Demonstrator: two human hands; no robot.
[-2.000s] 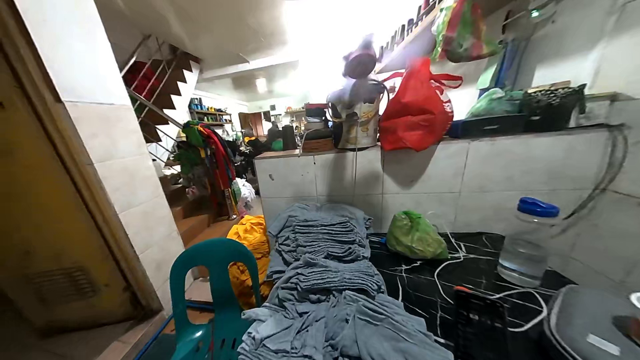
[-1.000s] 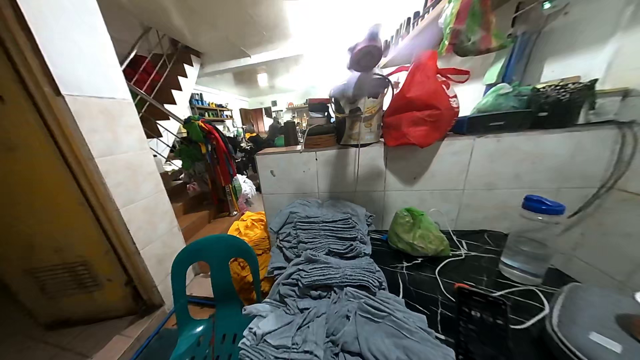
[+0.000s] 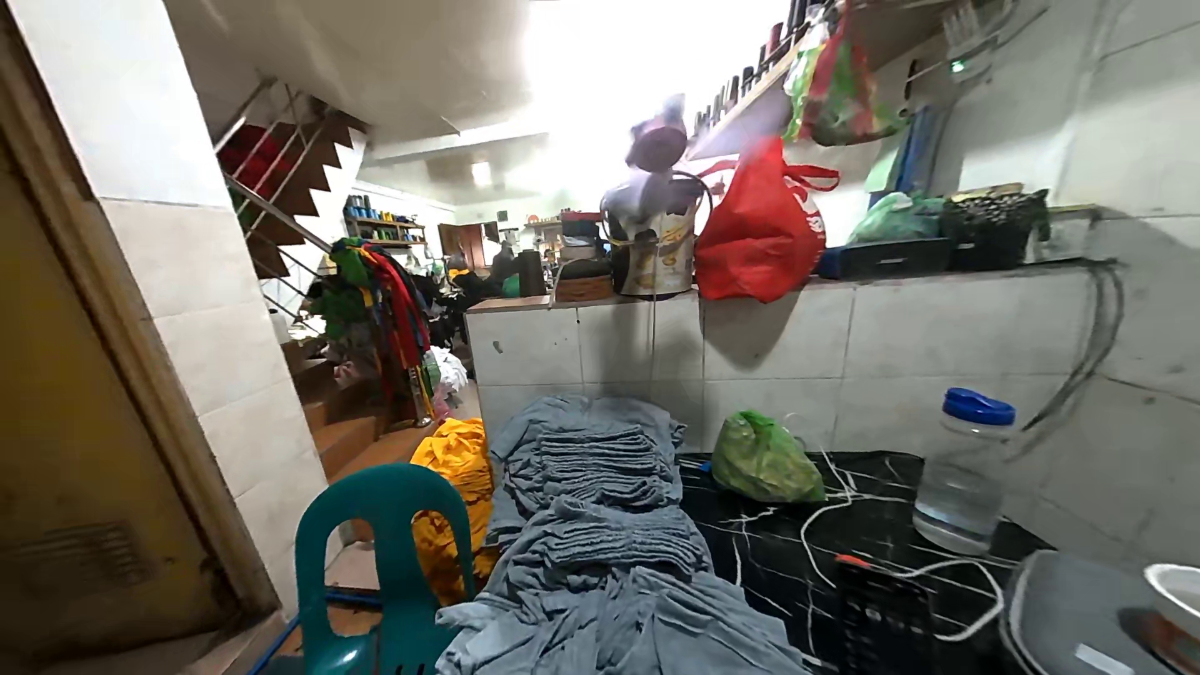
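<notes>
Neither my left hand nor my right hand shows in the head view, so what they hold or touch is hidden. Grey cloth pieces [image 3: 600,469] lie in overlapping folded stacks, with a looser grey heap [image 3: 619,623] at the near end. Beside them on the right is a black table top with white veins [image 3: 769,581]. On it stand a green plastic bag [image 3: 764,459], tied or bunched up, and a clear jug with a blue lid [image 3: 961,478], partly filled with clear liquid. A dark phone [image 3: 881,609] is at the near edge, close to a white cable [image 3: 816,534].
A green plastic chair [image 3: 384,506] stands left of the grey cloth, with yellow-orange cloth [image 3: 455,469] behind it. Beyond the table runs a tiled half wall [image 3: 769,347] bearing a bucket [image 3: 656,248] and a red bag [image 3: 764,234]. A grey case [image 3: 1069,609] sits at the lower right.
</notes>
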